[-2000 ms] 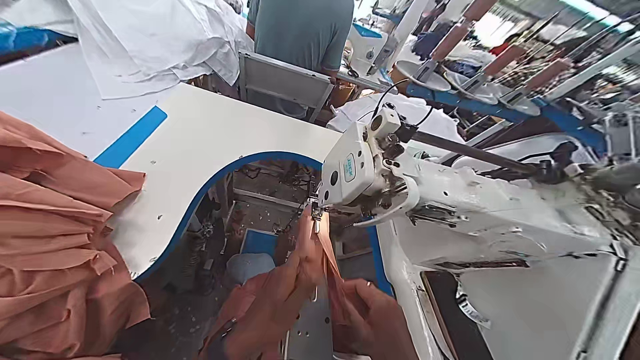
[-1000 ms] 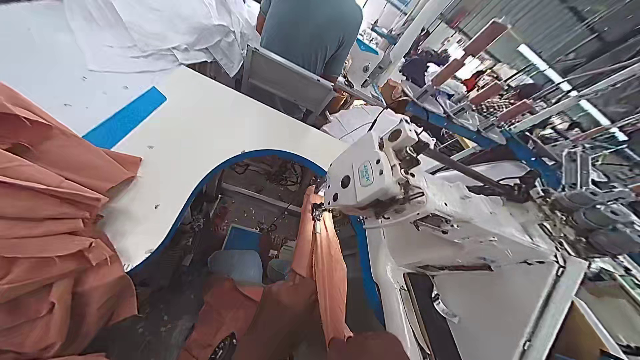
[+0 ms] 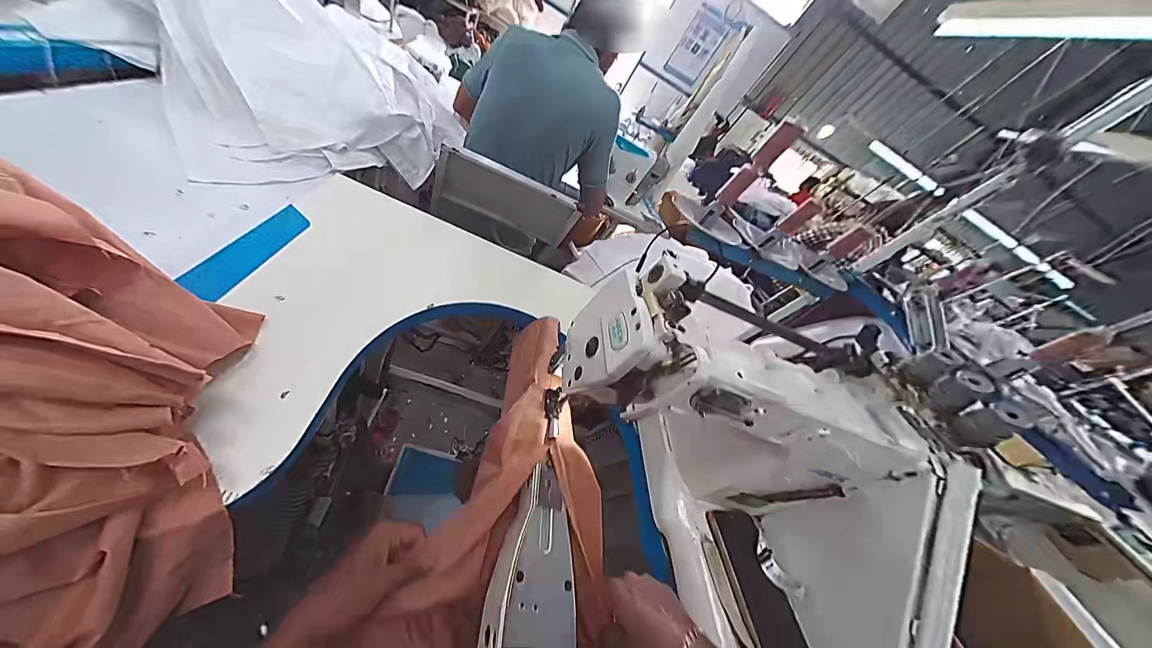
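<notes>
A white industrial sewing machine (image 3: 621, 337) stands right of centre, its presser foot (image 3: 553, 414) down at a rust-coloured cloth (image 3: 522, 423). The cloth hangs on both sides of a narrow metal arm bed (image 3: 540, 576). My left hand (image 3: 387, 558), blurred, is left of the bed and grips the left part of the cloth. My right hand (image 3: 652, 612) is at the bottom edge, right of the bed, against the other part of the cloth; its fingers are partly hidden. More rust-coloured cloth (image 3: 99, 405) lies heaped on the left.
The white table (image 3: 405, 243) has a curved, blue-edged cutout (image 3: 360, 360) around the sewing area. White fabric (image 3: 279, 99) lies at the upper left. A person (image 3: 544, 108) sits at a chair (image 3: 499, 193) beyond the table. Thread cones (image 3: 778, 148) stand on a rack at the upper right.
My hands have moved from close to the presser foot down toward the bottom of the view and apart. More of the metal bed shows between the cloth parts. The view has tilted up.
</notes>
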